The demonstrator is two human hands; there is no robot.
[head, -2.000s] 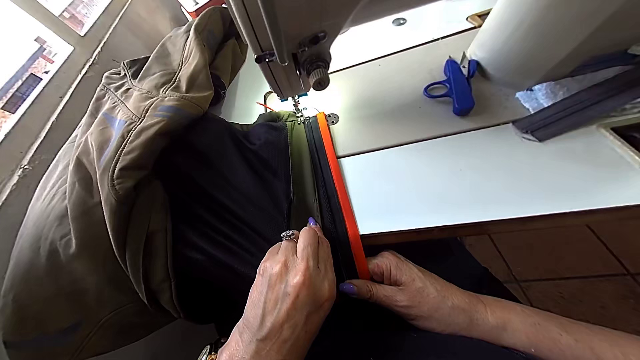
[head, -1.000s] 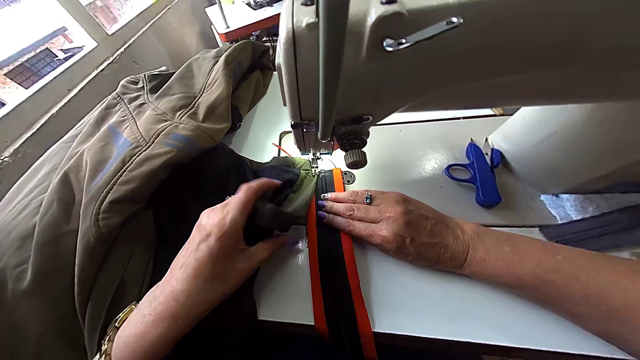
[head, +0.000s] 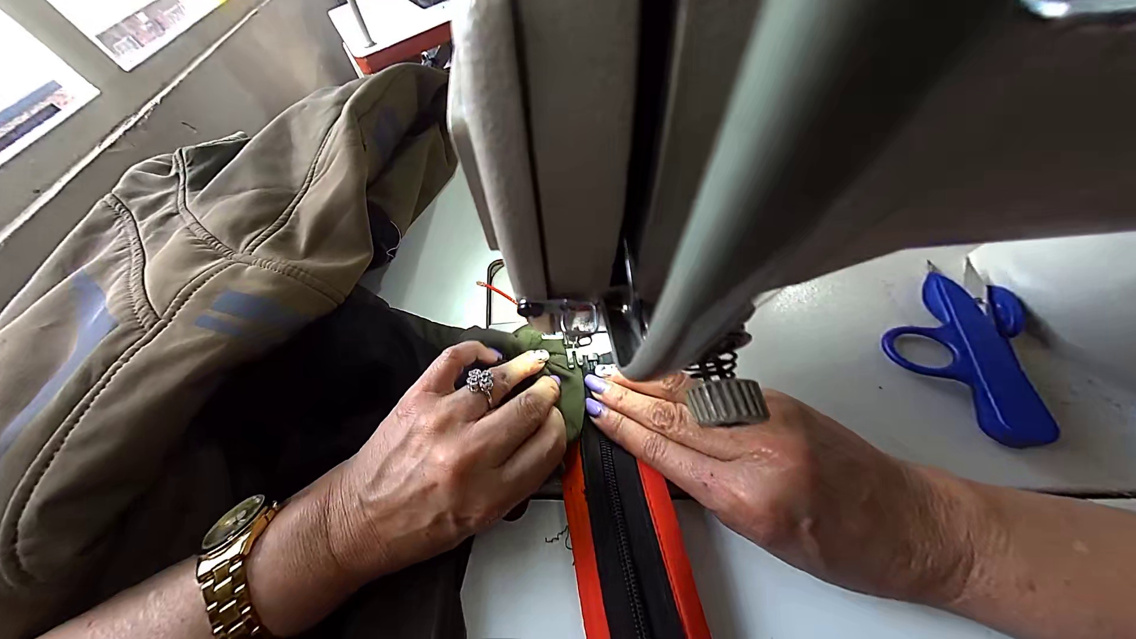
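Under the head of a sewing machine [head: 568, 177], by the presser foot [head: 581, 351], lie green fabric [head: 568, 399] and a black zipper tape with orange-red edges [head: 612, 532]. My left hand [head: 470, 444], with a ring and a gold watch, has its fingertips bunched on the green fabric just left of the foot. My right hand [head: 754, 453] presses its fingers flat on the zipper tape, close to the foot; some fingertips are hidden behind the machine. A brown-grey jacket [head: 213, 275] with dark lining is heaped at the left and joins the green fabric.
Blue thread snips [head: 994, 364] lie on the machine bed to the right, blades pointing away. A ridged metal knob [head: 728, 402] sits low over my right hand. Behind the jacket, a windowed wall [head: 177, 98] runs along the left, and part of another table [head: 399, 35] shows beyond.
My left hand, raised with the fabric one second ago, is now down beside the presser foot. My right hand stays on the zipper tape. The view has moved closer to the machine.
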